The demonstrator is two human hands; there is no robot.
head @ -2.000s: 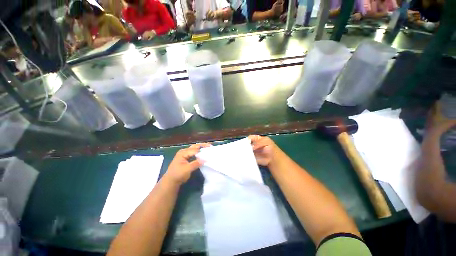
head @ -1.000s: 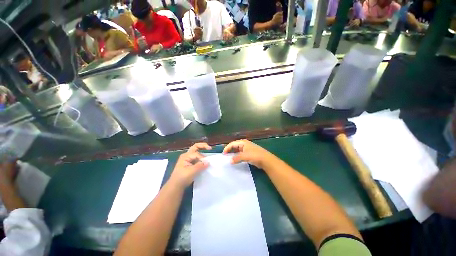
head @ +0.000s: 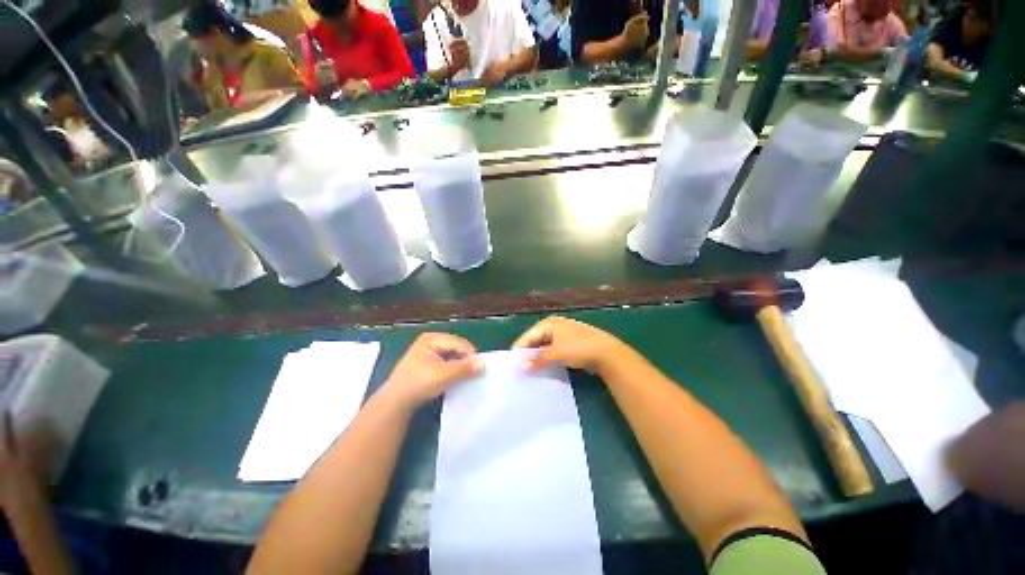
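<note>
A white sleeve (head: 511, 472) lies flat in front of me on the green bench top, its near end cut off by the bottom edge of the picture. My left hand (head: 436, 368) pinches its far left corner between thumb and fingers. My right hand (head: 565, 344) pinches the far edge at the right. The two hands are close together, with the sleeve's top edge between them. Whether the sleeve's far end is parted cannot be told.
A stack of white sheets (head: 311, 412) lies left. A mallet (head: 812, 388) lies right, beside loose sheets (head: 871, 337). Several wrapped units (head: 453, 208) stand on the conveyor (head: 562, 225). A neighbour's hand (head: 25, 466) is at a white box (head: 54, 393). People sit beyond.
My hands have drawn closer together at the sleeve's far edge. The sleeve's folded-over top now lies flat. At the far left, a neighbour's white sleeve has left view and a white box shows by their hand.
</note>
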